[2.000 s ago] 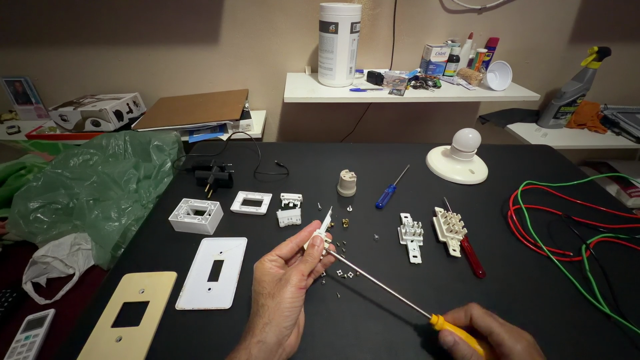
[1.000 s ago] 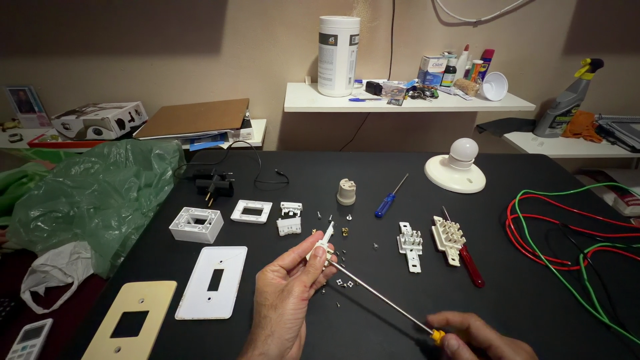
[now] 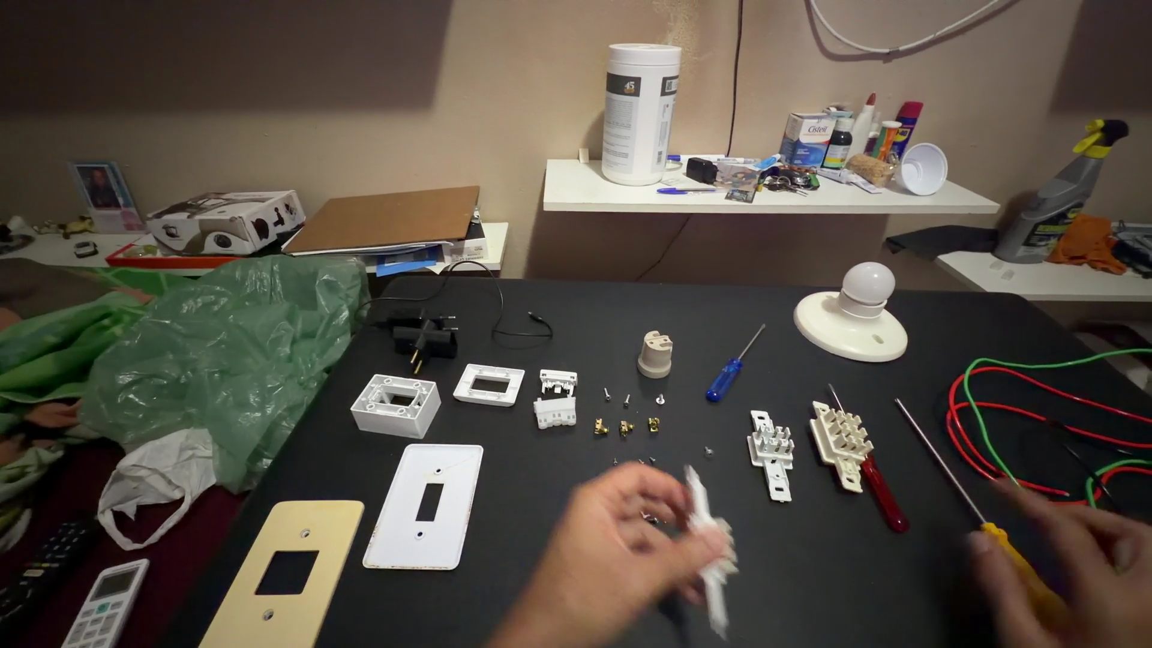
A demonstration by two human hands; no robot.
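My left hand (image 3: pixel 630 549) holds a white plastic switch module on a mounting strip (image 3: pixel 711 558) between thumb and fingers, above the front middle of the black table. At the right, my right hand (image 3: pixel 1062 558) is blurred, its fingers apart around the yellow handle of a long screwdriver (image 3: pixel 1012 562); whether they touch it cannot be told. Between the hands lie a white switch module (image 3: pixel 771 456) and a cream one (image 3: pixel 841 445), with a red-handled screwdriver (image 3: pixel 884 493) partly under the latter. Brass terminals (image 3: pixel 625 427) and small screws (image 3: pixel 627 400) lie beyond my left hand.
Wall plates, white (image 3: pixel 459 486) and beige (image 3: pixel 337 540), a white box (image 3: pixel 396 405) and a frame (image 3: pixel 490 371) lie left. Farther back are a ceramic lamp holder (image 3: pixel 656 355), a blue screwdriver (image 3: pixel 725 378), a bulb on a round base (image 3: pixel 850 337) and a black plug adapter (image 3: pixel 423 340). Red and green wires (image 3: pixel 976 450) lie right.
The yellow screwdriver has moved away from the module to the table's right side, along with my right hand. My left hand has moved right with the module, now held more upright.
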